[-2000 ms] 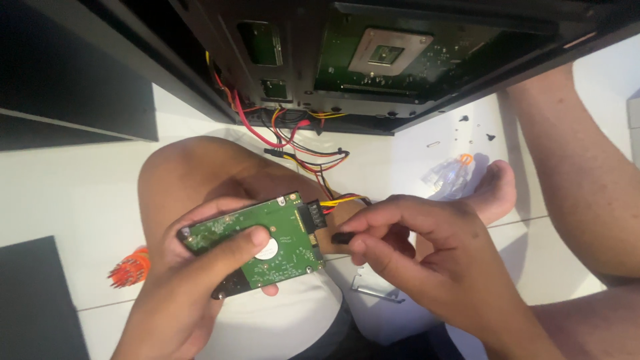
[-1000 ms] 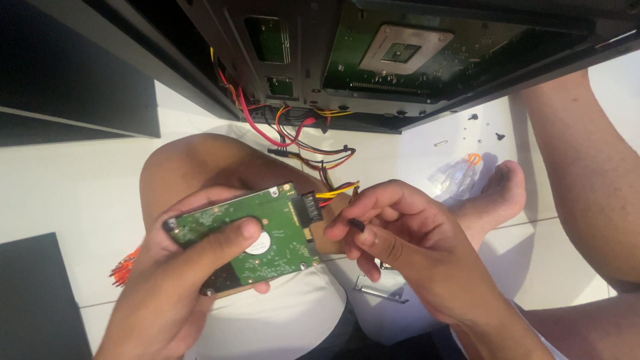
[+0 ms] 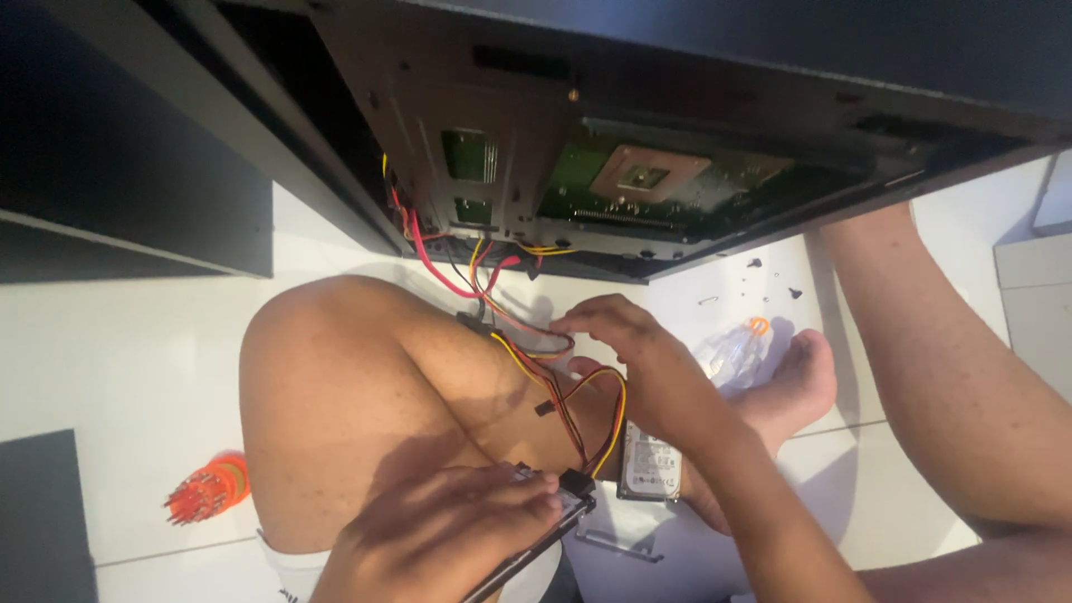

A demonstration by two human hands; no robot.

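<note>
My left hand (image 3: 452,528) holds a hard drive (image 3: 544,536) tilted, edge towards me, with a black SATA power connector (image 3: 578,483) at its end. Yellow, red and black power wires (image 3: 620,419) loop up from that connector towards the computer case (image 3: 402,126). Beside these wires my right hand (image 3: 645,360) is raised with fingers apart, its fingertips at or near a wire loop; whether they touch it I cannot tell. A red SATA cable (image 3: 435,268) curves out of the case. A second hard drive (image 3: 651,465) with a white label lies below my right hand.
Small screws (image 3: 795,293) and a clear plastic bag (image 3: 737,356) with an orange ring lie on the floor at the right. A metal bracket (image 3: 620,546) is near my lap. Orange ties (image 3: 208,490) lie at the left, near a dark panel (image 3: 42,519). My legs flank the work.
The held drive has turned from its green board side to nearly edge-on and moved lower. My right hand has left the connector area and reached up to the wires. The second drive has come into view.
</note>
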